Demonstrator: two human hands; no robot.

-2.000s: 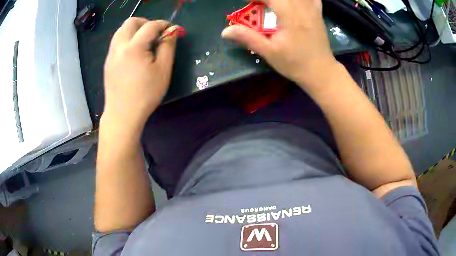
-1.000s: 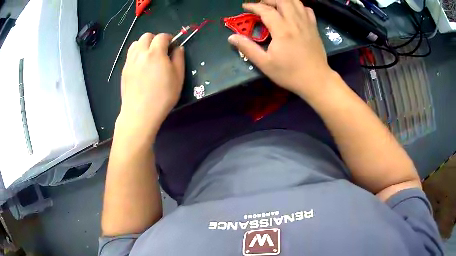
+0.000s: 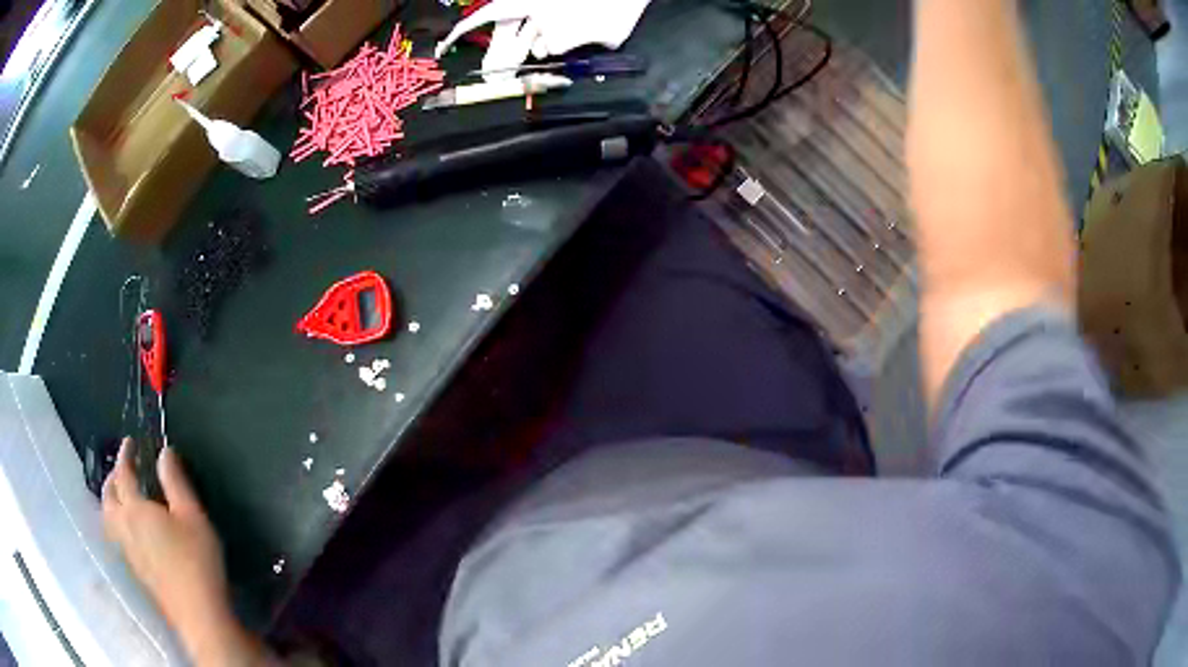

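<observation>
A red thermometer housing [image 3: 349, 310] with a grey window lies on the dark green mat. A second red thermometer [image 3: 154, 341] lies further left, its thin metal stem pointing toward my left hand [image 3: 159, 515]. My left hand is at the left edge of the mat, thumb and fingers apart around the stem's end; no grip on it shows. My right hand is cut off by the top edge; only the forearm shows at the right.
Small white pieces [image 3: 374, 375] lie near the bench edge. Behind are a black parts heap [image 3: 215, 267], pink-red sticks [image 3: 371, 102], a white dropper bottle [image 3: 244, 147], a thick black cylinder [image 3: 502, 158] and a cardboard box [image 3: 120, 143]. A clear ribbed tray [image 3: 834, 170] is at right.
The view has turned to the right. My left hand has let go of the thin rod it held. My right hand has left the red housing and moved out of the picture.
</observation>
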